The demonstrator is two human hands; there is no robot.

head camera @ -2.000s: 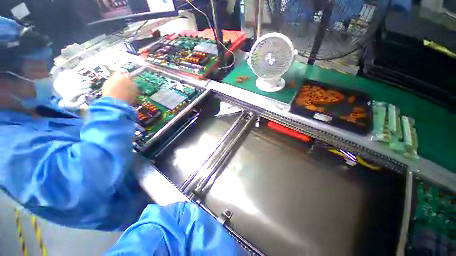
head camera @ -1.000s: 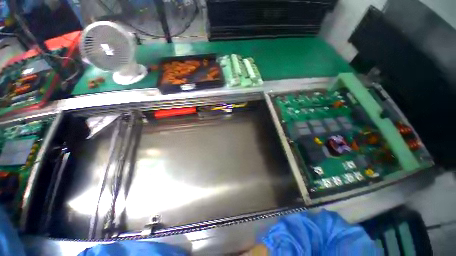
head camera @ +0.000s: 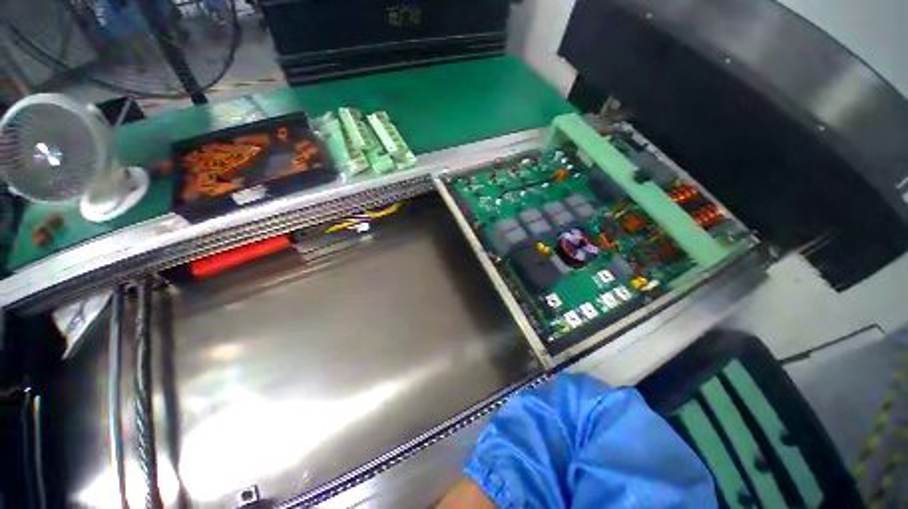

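Observation:
A large green circuit board (head camera: 587,239) lies in a metal-edged carrier (head camera: 495,276) on the conveyor, right of centre. It bears a toroidal inductor (head camera: 575,248), grey blocks, orange coils and white-silver screw terminals. A pale-green press bar (head camera: 637,189) spans the board's right part, with a black knob near its middle. My right hand (head camera: 464,495) is cut off by the bottom edge; only a bit of skin beyond the blue sleeve shows, below the carrier's front corner and not touching the board. Its fingers are hidden. My left hand is out of the picture.
A parts tray (head camera: 249,164) of orange-brown pieces, pale green slotted strips (head camera: 364,141) and a white fan (head camera: 60,154) stand on the green mat. Conveyor rail (head camera: 398,445) runs in front. A black bin (head camera: 747,427) with green bars sits lower right; a black machine stands right.
The view has swung right, so the neighbouring worker and board at left are gone. The left sleeve has left the picture. The board with its press bar looks unchanged.

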